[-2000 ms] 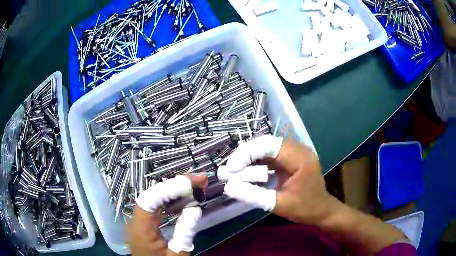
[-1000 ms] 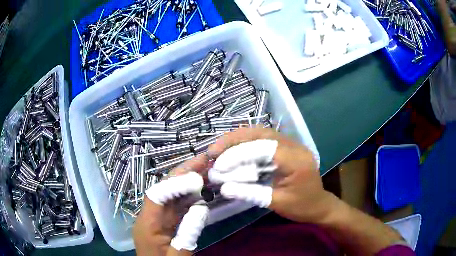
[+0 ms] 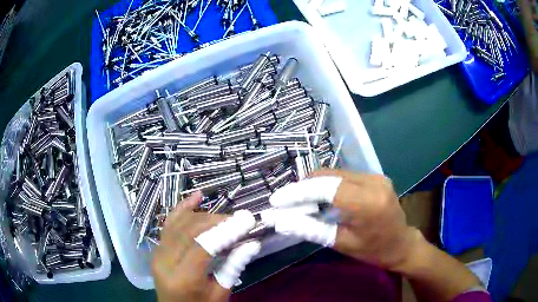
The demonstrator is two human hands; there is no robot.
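A large white tub (image 3: 354, 127) holds a heap of silver cylinders (image 3: 236, 135), many with dark ends and thin rods. My left hand (image 3: 203, 248) is over the tub's near edge, with white wraps on thumb and finger pinched on a small metal cylinder (image 3: 239, 242). My right hand (image 3: 348, 218), also with white-wrapped fingers, meets my left fingertips from the right. Its fingers are closed together around something mostly hidden, at the cylinder's end.
A left tray (image 3: 97, 236) with crinkled plastic holds short metal tubes. A blue tray (image 3: 183, 44) with thin rods lies behind the tub. A white tray (image 3: 354, 76) holds white parts. Another blue tray (image 3: 481, 76) is far right, near a person's arm. A blue bin (image 3: 466, 212) is below right.
My hands were together at the tub's near edge and remain there. My left fingers have turned so a metal cylinder shows between them. The view has shifted slightly.
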